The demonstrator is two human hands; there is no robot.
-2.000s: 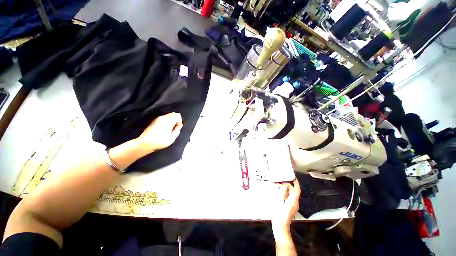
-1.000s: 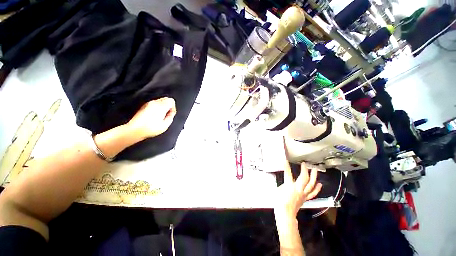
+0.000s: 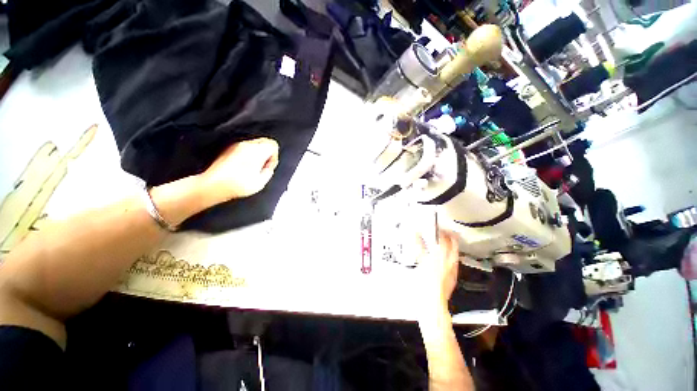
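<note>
A black garment (image 3: pixel 206 99) with a small white label lies on the white sewing table (image 3: pixel 283 282). My left hand (image 3: pixel 248 166) rests on the garment, fingers curled; whether it grips cloth cannot be told. My right hand (image 3: pixel 443 263) is at the near side of the cream sewing machine (image 3: pixel 489 218), beside its bed; its fingertips are blurred against the pale surface, and whether they hold anything cannot be told. A slim red tool (image 3: pixel 366 248) lies flat on the table left of my right hand.
Long tan shapes (image 3: pixel 46 183) lie at the table's left. A yellowish marked strip (image 3: pixel 183 276) runs along the front edge. A clear container (image 3: pixel 416 65) stands behind the machine head. Dark thread cones (image 3: pixel 556 37) are on the rack behind. A white cord hangs at the machine's right.
My right hand has moved from the pale plate's front edge, opened its fingers under the machine arm, then drawn them together at the bed. My left hand stays on the garment. The view has shifted.
</note>
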